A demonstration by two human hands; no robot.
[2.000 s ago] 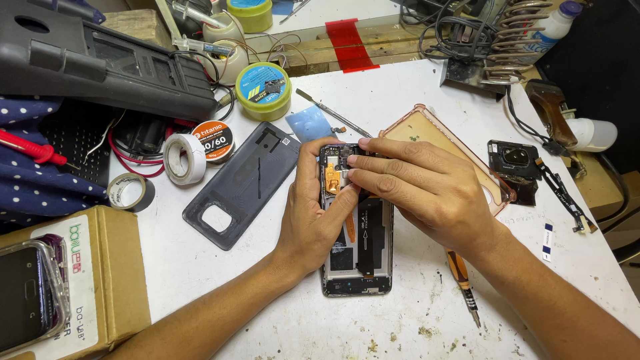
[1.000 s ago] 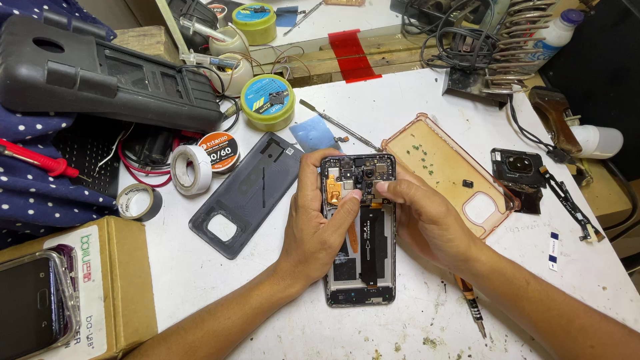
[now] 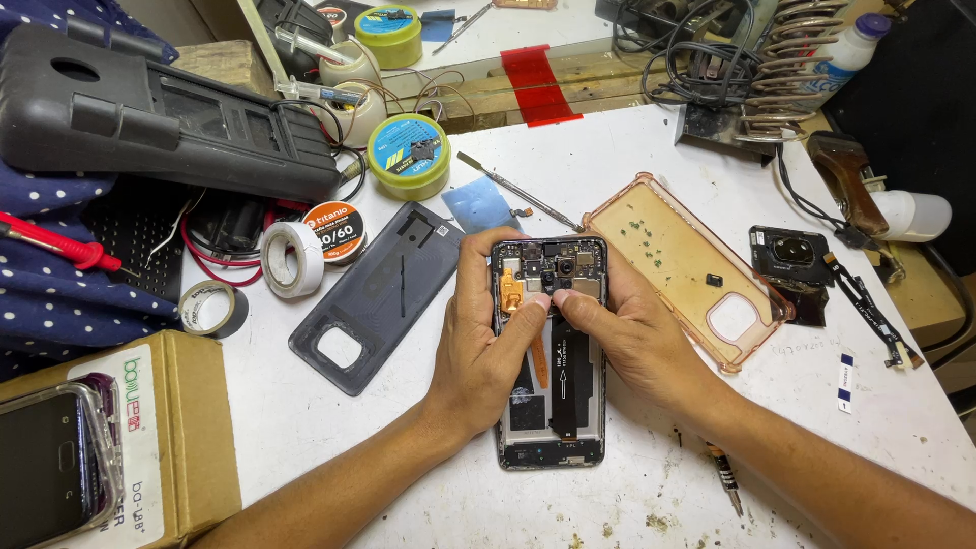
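An opened smartphone (image 3: 568,366) lies with its inner side up, showing the circuit board, the camera modules (image 3: 566,265), an orange flex cable (image 3: 511,291) and a black flex strip. My left hand (image 3: 484,343) grips its left edge, fingers behind the upper corner. Around the right edge closes my right hand (image 3: 640,335). Both thumb tips press side by side on the parts just below the cameras. The dark back cover (image 3: 381,305) lies left of the phone. To the right is a clear pinkish phone case (image 3: 671,267) with tiny screws and a small black part on it.
Solder paste (image 3: 409,160), a solder spool (image 3: 334,232), tape rolls (image 3: 292,259) and a metal spudger (image 3: 518,191) lie around the back cover. A screwdriver (image 3: 724,476) is by my right forearm. A camera cover (image 3: 791,255) and flex cables (image 3: 869,309) lie right. A cardboard box (image 3: 194,435) stands lower left.
My right hand has moved from over the phone's top down to its right edge, uncovering the camera modules and upper board. Its thumb now rests beside my left thumb.
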